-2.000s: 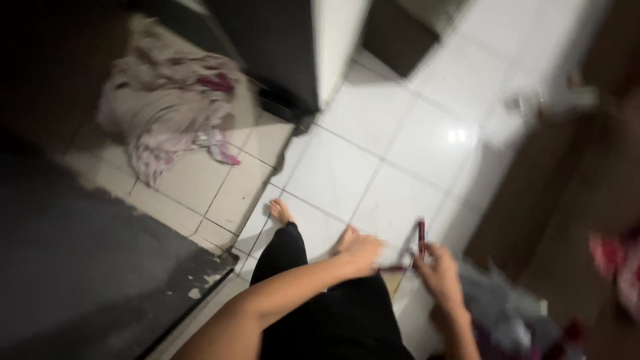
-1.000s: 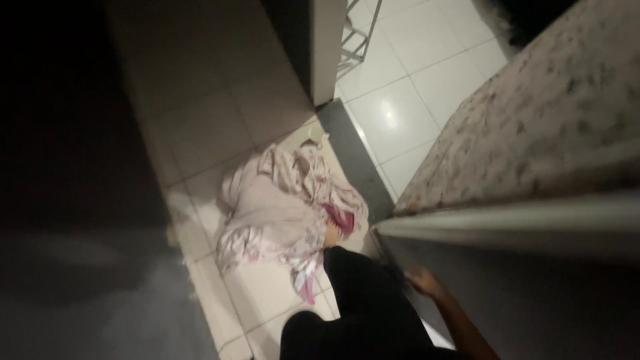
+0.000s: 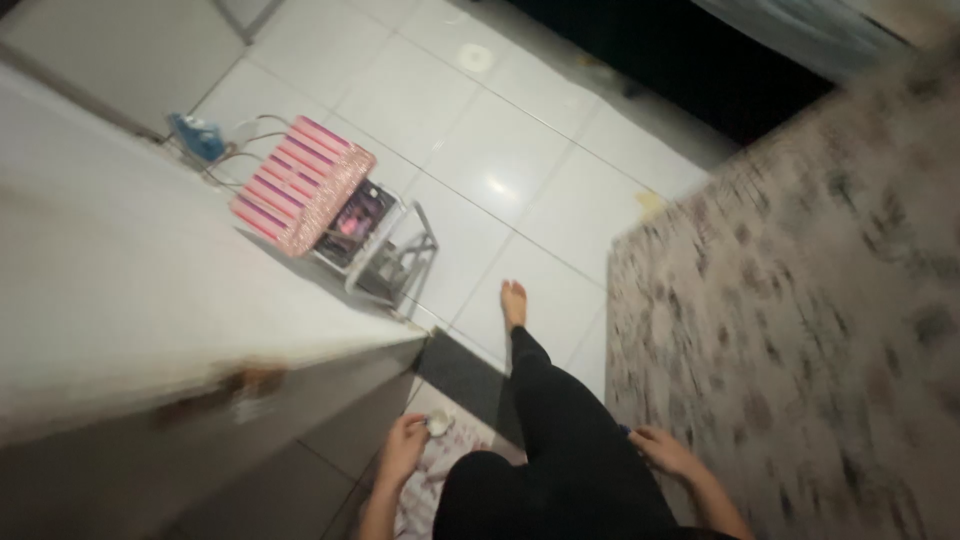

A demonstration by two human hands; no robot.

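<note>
At the bottom, left of my black-clad legs, my left hand [image 3: 406,442] pinches a small round whitish object [image 3: 437,422], with a bit of blue at the fingertips. The blur hides what the object is. On the other side of my legs, my right hand [image 3: 660,448] has its fingers closed around a small dark blue item [image 3: 624,430], most of it hidden. My bare foot [image 3: 514,302] is on white floor tiles beyond a dark threshold strip [image 3: 469,375]. A crumpled pinkish patterned cloth [image 3: 431,480] lies on the floor below my left hand.
A metal-framed stand [image 3: 390,255] with a pink striped cover [image 3: 300,184] is ahead on the left, with a blue object [image 3: 196,137] and cables behind it. A white wall [image 3: 150,285] borders the left; a large floral-patterned surface [image 3: 787,300] takes up the right side.
The view has moved a lot, from the cloth on the floor to the tiled room past the threshold. My foot, on the cloth a second ago, is now on the white tiles. Both hands are in view again.
</note>
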